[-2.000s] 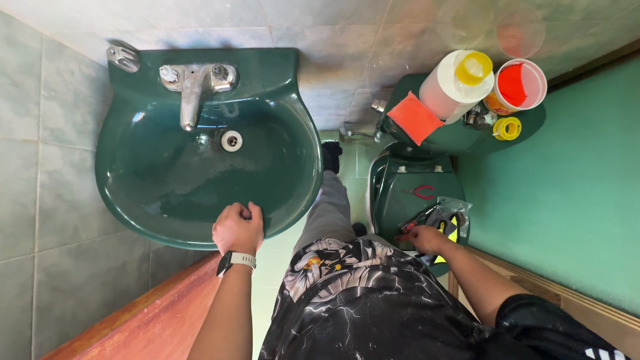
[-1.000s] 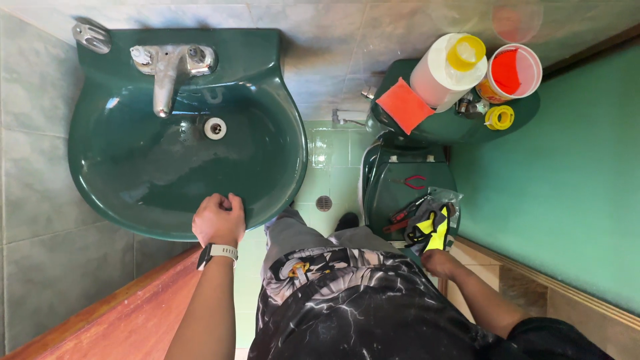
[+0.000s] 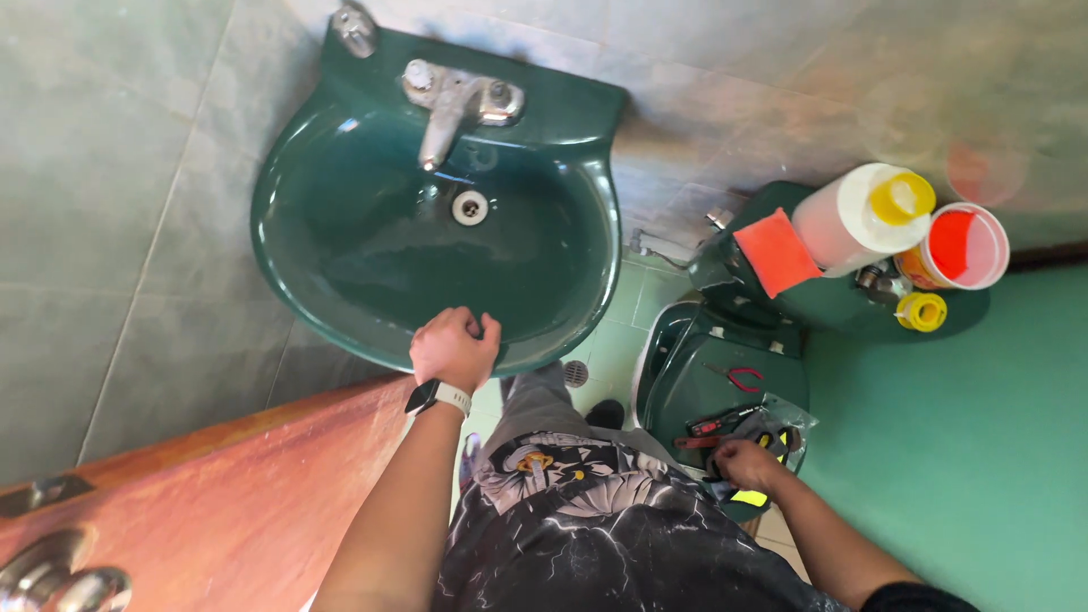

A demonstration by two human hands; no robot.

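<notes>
My left hand [image 3: 456,347], a watch on its wrist, rests loosely curled on the front rim of the green washbasin [image 3: 365,314]; whether anything is inside it is hidden. A chrome faucet [image 3: 450,110] stands at the basin's back. My right hand [image 3: 746,463] is over the closed green toilet lid [image 3: 697,382], at a bundle of dark and yellow gloves [image 3: 778,442] with a clear plastic bag; its grip is not clear. Beside its fingers lie a red-handled tool [image 3: 699,442] and a red and black tool [image 3: 718,421]. Red-handled pliers [image 3: 744,379] lie farther back on the lid.
The toilet tank [image 3: 816,310] holds an orange cloth [image 3: 776,252], a white bottle with a yellow cap [image 3: 858,217], a plastic tub [image 3: 969,246], a metal fitting [image 3: 882,282] and a yellow tape roll [image 3: 921,312]. A wooden door [image 3: 255,484] stands at lower left; a floor drain [image 3: 575,373] lies below.
My right hand has moved from the near edge of the gloves onto the bundle beside the tools. My left hand has stayed at the basin's front rim. The view has shifted and tilted.
</notes>
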